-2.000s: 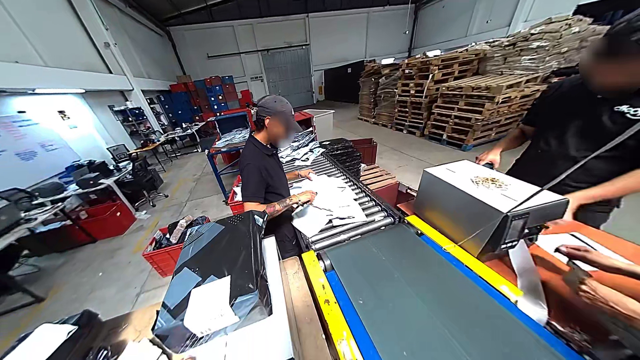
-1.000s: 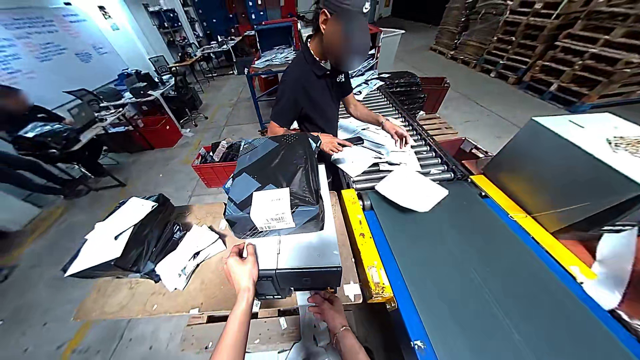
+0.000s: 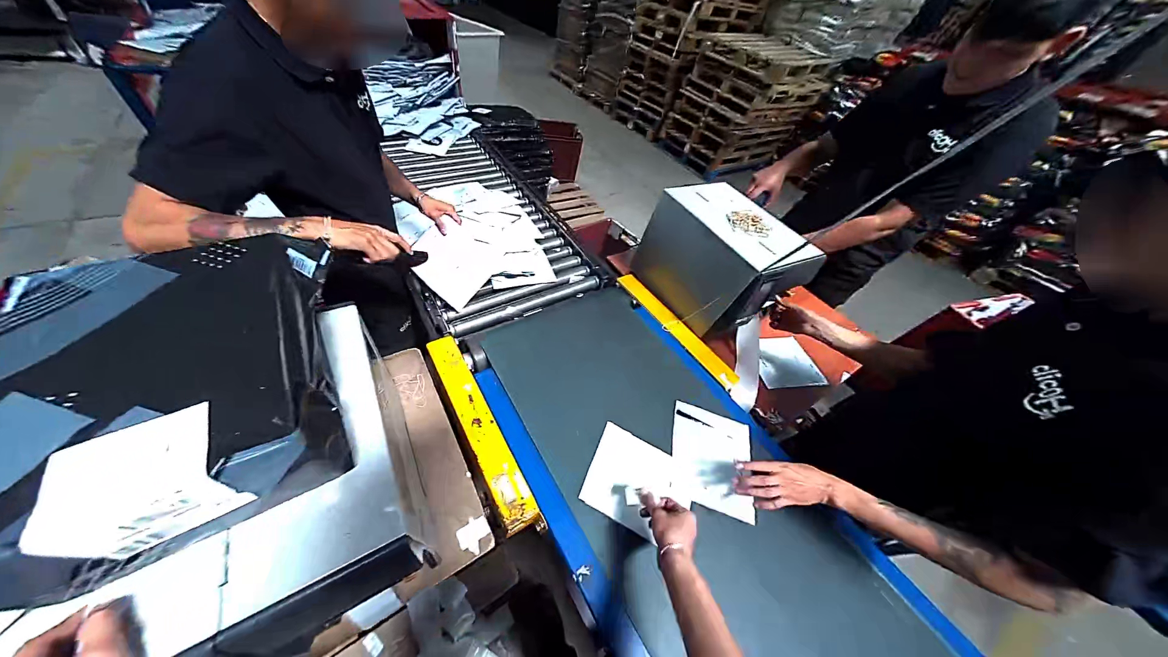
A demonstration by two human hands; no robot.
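Note:
My right hand (image 3: 671, 525) is over the dark conveyor belt (image 3: 566, 356), its fingertips at a small white label (image 3: 634, 495) on a white packet (image 3: 607, 465). A second white packet (image 3: 716, 447) overlaps it, under the hand of a co-worker (image 3: 785, 484) at the right. My left hand (image 3: 96, 630), blurred and cut off by the bottom left edge, is at the front of a silver-grey label printer (image 3: 292, 538); its grip is unclear. On the printer rests a black plastic-wrapped parcel (image 3: 228, 310) with a white sheet (image 3: 128, 484) on it.
Another co-worker (image 3: 283, 119) handles white packets (image 3: 465, 246) on the roller conveyor (image 3: 547, 283). Across the belt, a third person stands behind a grey metal printer (image 3: 721, 246). Yellow and blue rails (image 3: 484, 438) edge the belt. Wooden pallets (image 3: 739, 100) are stacked behind.
My right hand has moved from the printer's front to over the belt, where two white packets now lie. My left hand remains near the printer. The view has swung right since one second ago.

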